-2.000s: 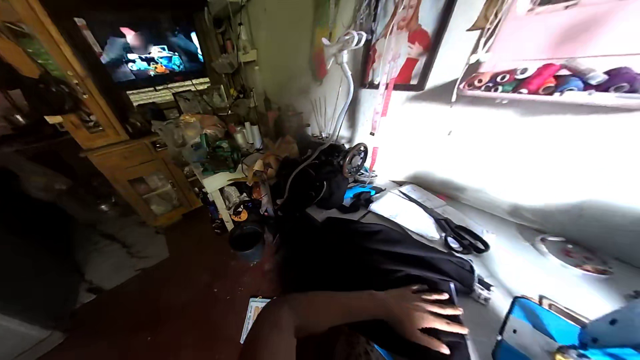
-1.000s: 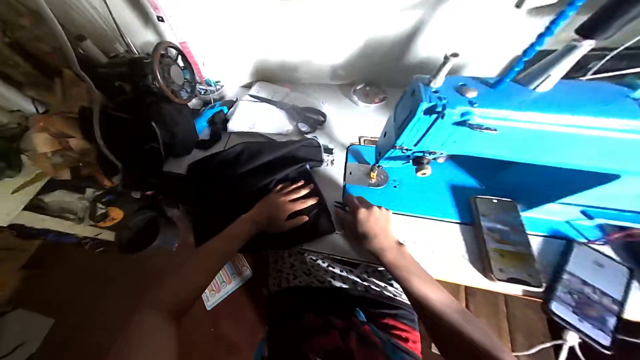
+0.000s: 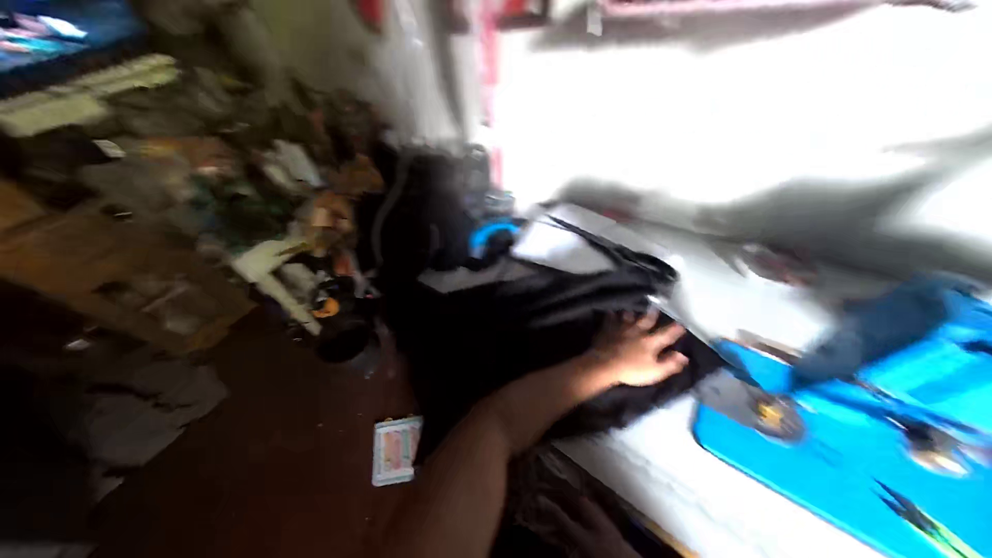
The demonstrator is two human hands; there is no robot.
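Observation:
My left hand lies flat with spread fingers on black fabric, which is spread over the white table. The fabric's right edge reaches the needle plate of the blue sewing machine. Black-handled scissors lie behind the fabric, partly on white paper. A blurred, slim pointed tool rests on the blue machine bed. At the bottom, a dim shape that looks like my right hand is low by the table's front edge; its grip is unclear.
A dark machine with a blue part stands beyond the fabric. Clutter fills a shelf at left, with a dark bucket beside it. A printed card lies on the red floor. A blurred round dish is near the wall.
The view has swung left. My right hand has left the spot by the needle plate. The fabric's edge now reaches the needle plate, with my left hand still on it.

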